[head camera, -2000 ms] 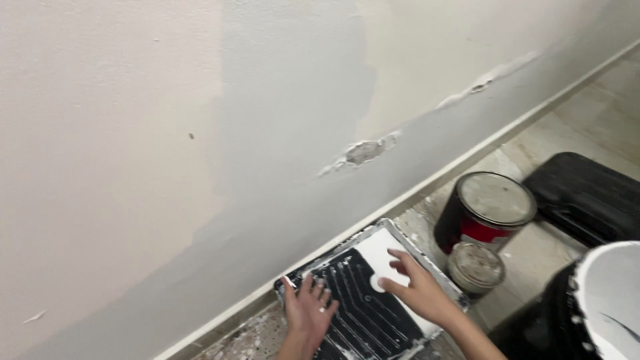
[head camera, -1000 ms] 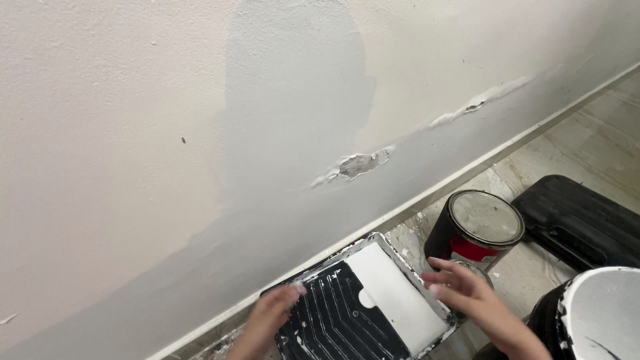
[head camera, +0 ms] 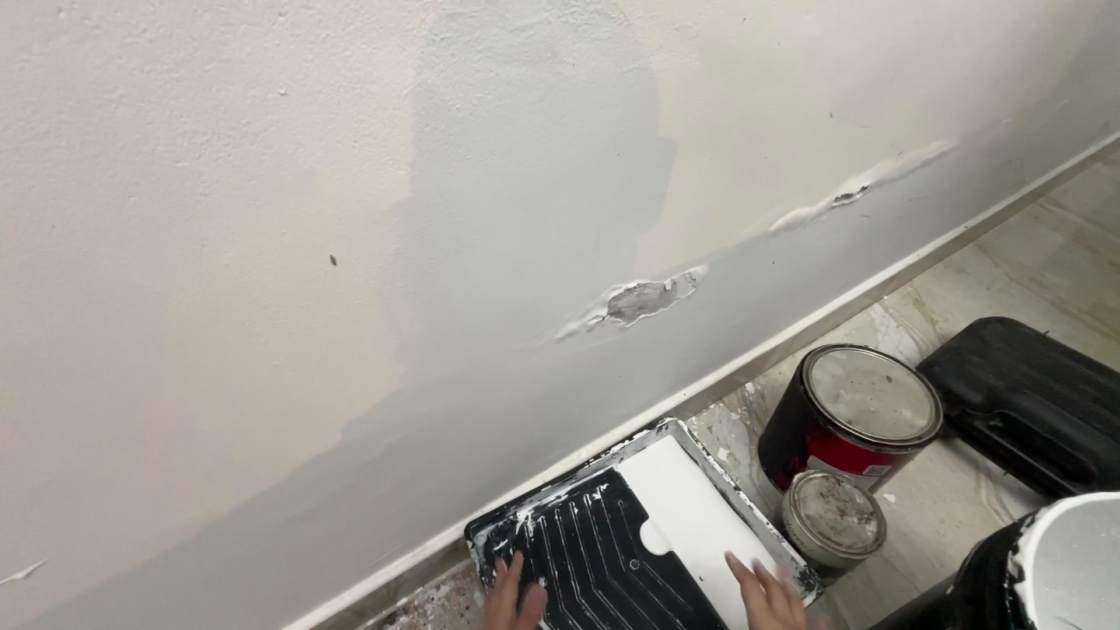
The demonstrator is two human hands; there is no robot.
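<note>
A black paint tray (head camera: 588, 542) with a ribbed ramp lies on the floor against the wall, its far right part filled with white paint (head camera: 678, 494). My left hand (head camera: 514, 597) is over the tray's near left side, fingers apart, holding nothing. Over the right side, by the white paint, is my right hand (head camera: 767, 597), slightly blurred, also empty with fingers spread. Both hands are cut off by the lower frame edge, and whether they touch the tray cannot be told.
Right of the tray stand a large lidded paint can (head camera: 871, 394) and a smaller can (head camera: 834, 516). A black plastic case (head camera: 1032, 394) lies behind them; a black bucket (head camera: 976, 569) with a white interior fills the lower right corner. The wall (head camera: 525, 175) has a chipped patch (head camera: 647, 299).
Both hands have moved lower in the view, toward its bottom edge. They stay apart and empty. The small can, mostly hidden a second ago, shows again.
</note>
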